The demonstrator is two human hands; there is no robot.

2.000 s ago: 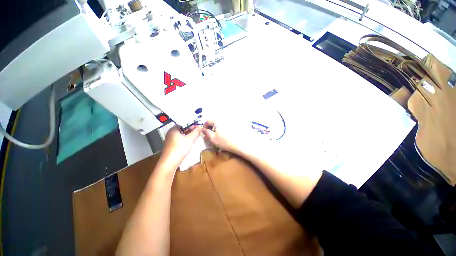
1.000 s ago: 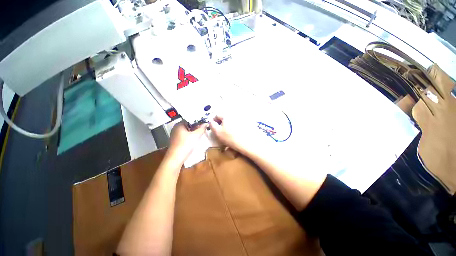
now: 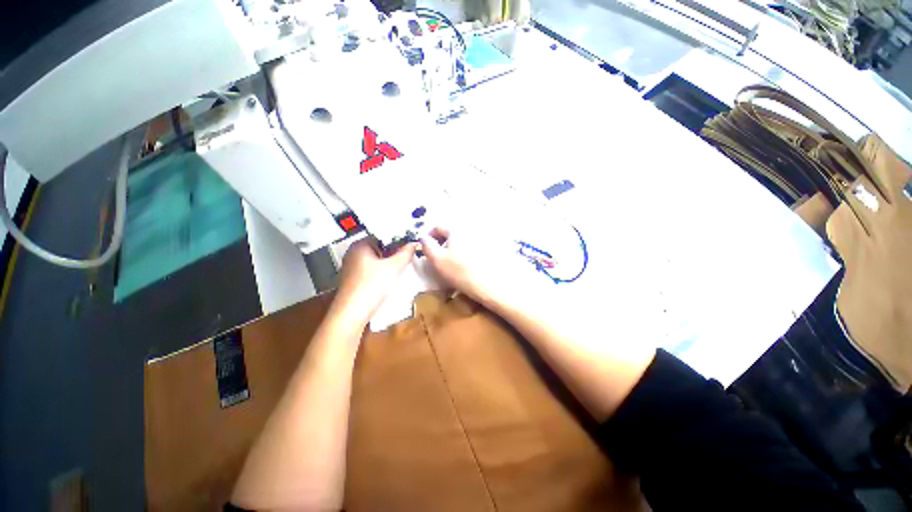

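A brown cloth panel [image 3: 400, 420] with a straight seam lies over the near side, its notched top edge just below my hands. A black label [image 3: 230, 370] with pale print is on its left part. My left hand [image 3: 368, 268] and my right hand [image 3: 445, 262] are at the needle area under the white sewing machine head [image 3: 345, 140], fingertips nearly together. Something tiny is between the fingertips, too small to tell. A white piece [image 3: 395, 308] shows below my hands, next to the cloth edge. Whether either hand grips anything is hidden by the fingers and glare.
On the white table [image 3: 640, 240] lie a small dark rectangle [image 3: 559, 188] and a looped dark cord [image 3: 583, 255] with a small blue-red item. Brown straps [image 3: 765, 145] and brown cloth pieces [image 3: 875, 270] are piled at right. A green sheet [image 3: 180, 225] is at left.
The view has shifted, so the machine and table sit slightly further right and higher. Both hands stay at the needle area, with only slight finger movement. The cloth has hardly moved.
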